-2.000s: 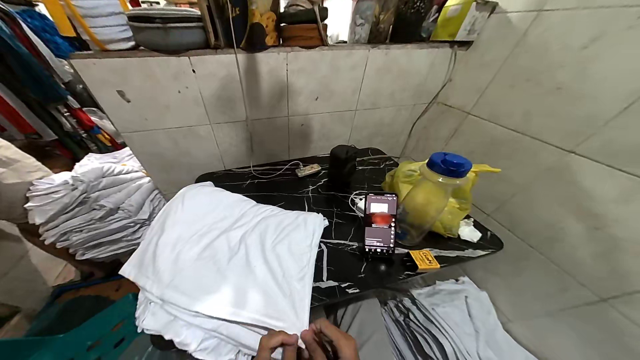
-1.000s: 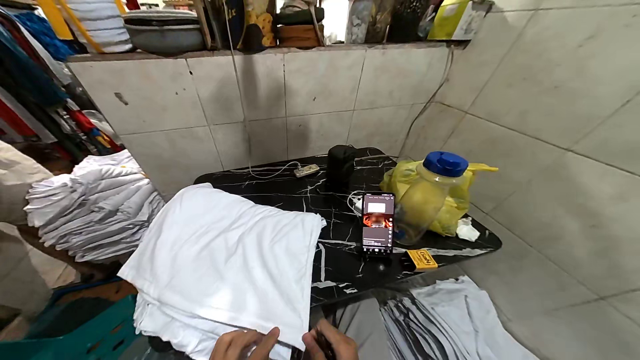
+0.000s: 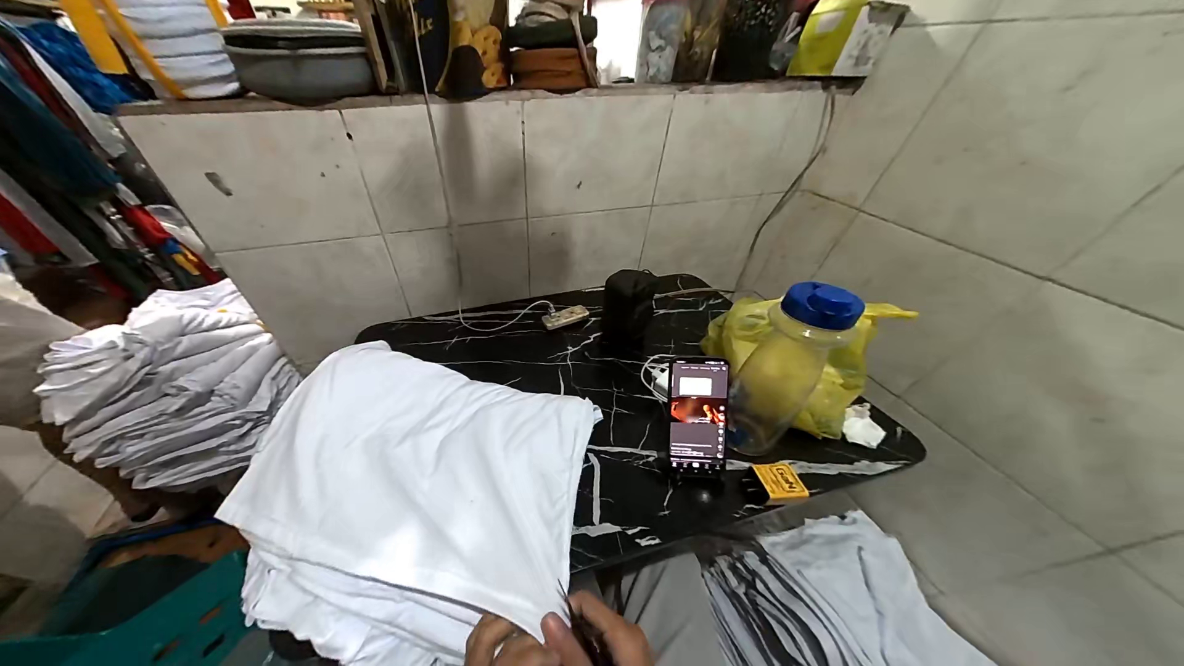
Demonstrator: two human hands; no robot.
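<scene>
A stack of white fabric pieces [image 3: 407, 462] lies on the left of a black marble-patterned table [image 3: 518, 361], its near edge hanging toward me. My left hand [image 3: 504, 643] pinches the near right corner of the top piece, at the bottom of the view. Close beside it, my right hand [image 3: 601, 634] is closed around a small dark tool with a thin pointed tip, perhaps thread snips, that touches the fabric's edge. The lower parts of both hands are cut off by the frame. Grey and white cloths [image 3: 832, 583] lie right of my hands, below the table edge.
On the table stand a lit phone [image 3: 698, 416], a plastic jug with a blue lid [image 3: 786, 370], a yellow bag [image 3: 832, 388], a dark cylinder [image 3: 627, 310] and a small yellow box [image 3: 782, 481]. Left are a green crate [image 3: 176, 610] and a person holding a stack of white fabric [image 3: 176, 388].
My left hand has moved left along the fabric's near edge and then back right beside my right hand. The dark tool's tip now shows at the corner. The phone's picture has changed.
</scene>
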